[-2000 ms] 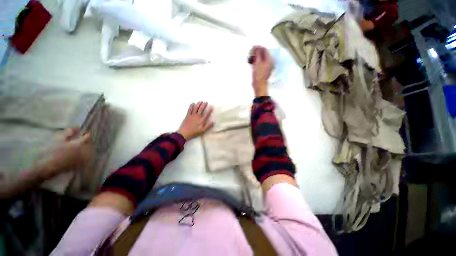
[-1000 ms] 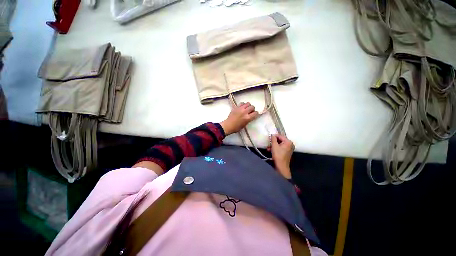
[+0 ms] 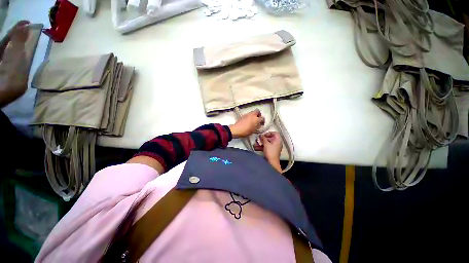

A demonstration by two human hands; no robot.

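Observation:
A beige tote bag (image 3: 252, 77) lies flat in front of me, its top panel folded over, with grey end patches (image 3: 199, 56) at the panel's corners. Its handles (image 3: 286, 138) hang toward me over the table's front edge. My left hand (image 3: 249, 123) pinches a handle just below the bag. My right hand (image 3: 270, 146) is close to its right and below, fingertips pinched on a small white tag (image 3: 258, 139) by the handle. The fingers partly hide the tag, and I cannot tell if it is fastened.
A layered stack of folded bags (image 3: 77, 97) is at left, handles hanging off the edge. Loose, crumpled bags (image 3: 416, 97) are at right. Loose white tags (image 3: 230, 9) and a clear bag of tags (image 3: 283, 5) lie at the far side. A red tape dispenser (image 3: 62, 20) and another person's hand (image 3: 18, 61) are at left.
Since a second ago, my right hand has moved left and up, closer to my left hand. Earlier, it reached to the far side of the table. Another person's hand now shows at left.

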